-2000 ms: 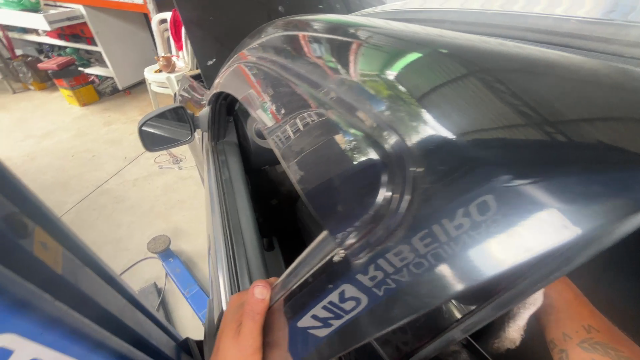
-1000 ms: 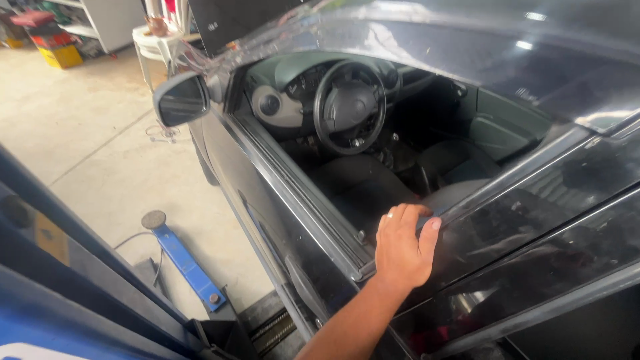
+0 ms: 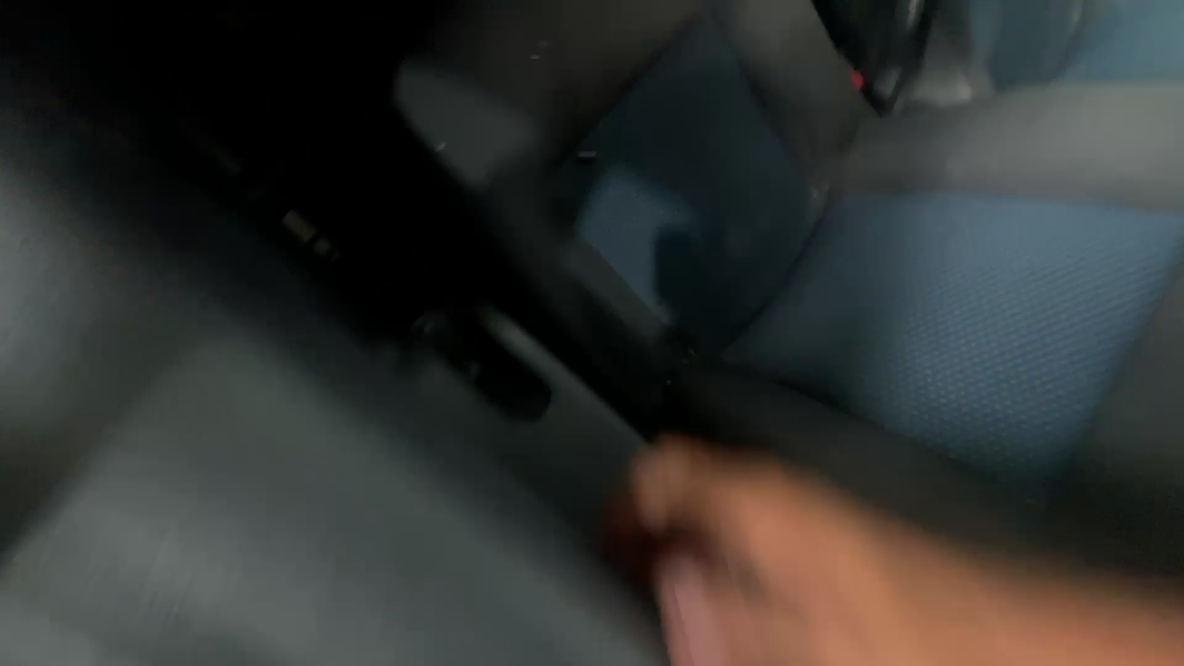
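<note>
My right hand (image 3: 786, 546) reaches in from the lower right, strongly blurred, its fingers curled near the gap between the dark side of a car seat and a grey trim panel (image 3: 277, 481). Whether something is between its fingers cannot be told. A dark, rounded handle-like part (image 3: 513, 379) lies up and left of the hand, beside the panel. The seat cushion of blue textured fabric (image 3: 999, 324) spreads out above and right of the hand. My left hand is not in view.
Near the top right is what looks like a seat belt buckle with a red spot (image 3: 858, 81). Further blue and dark upholstery (image 3: 684, 213) stands beyond the gap. The upper left is too dark to make out.
The view has moved from outside the car, over its door and window opening, to low inside the cabin. The left hand that rested on the door edge has left the view; the right hand has come in.
</note>
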